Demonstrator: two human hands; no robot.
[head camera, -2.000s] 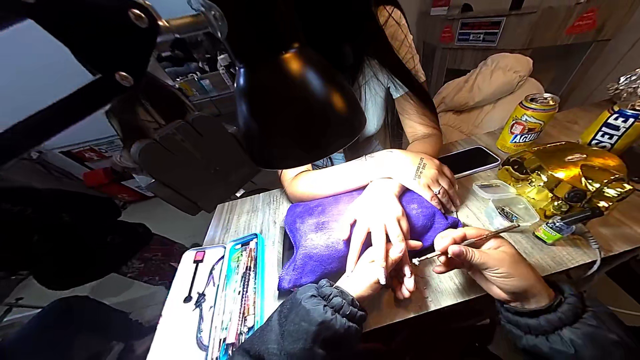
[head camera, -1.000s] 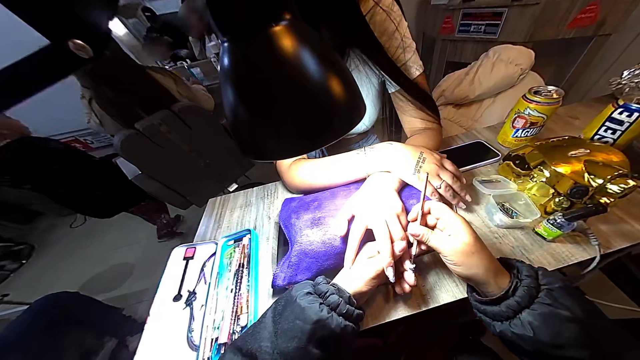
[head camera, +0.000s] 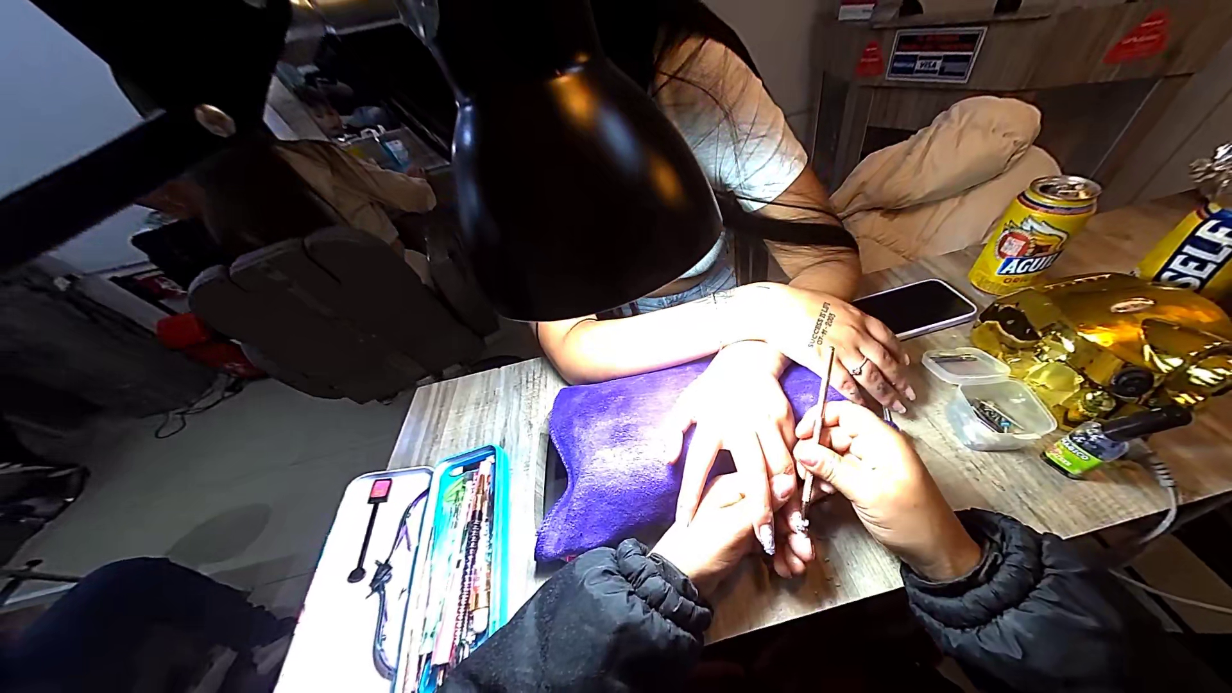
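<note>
My left hand holds the fingers of another person's hand from below, over the table's near edge. That hand rests on a purple cloth-covered cushion, and its long nails carry pale decoration. Between thumb and fingers, my right hand grips a thin stick-like tool, held nearly upright. The tool's lower tip is at one of the decorated nails; whether it touches cannot be told. The person's other hand, with a ring and a tattoo, lies across the cushion's far right side.
A black lamp hangs over the cushion. An open case of slender tools stands left. To the right are a small plastic box, a small bottle, a phone, a yellow can, a shiny gold object and a cable.
The tool in my right hand has swung from slanting low to the right to nearly upright, mostly between the first two frames. My left hand still holds the person's fingers.
</note>
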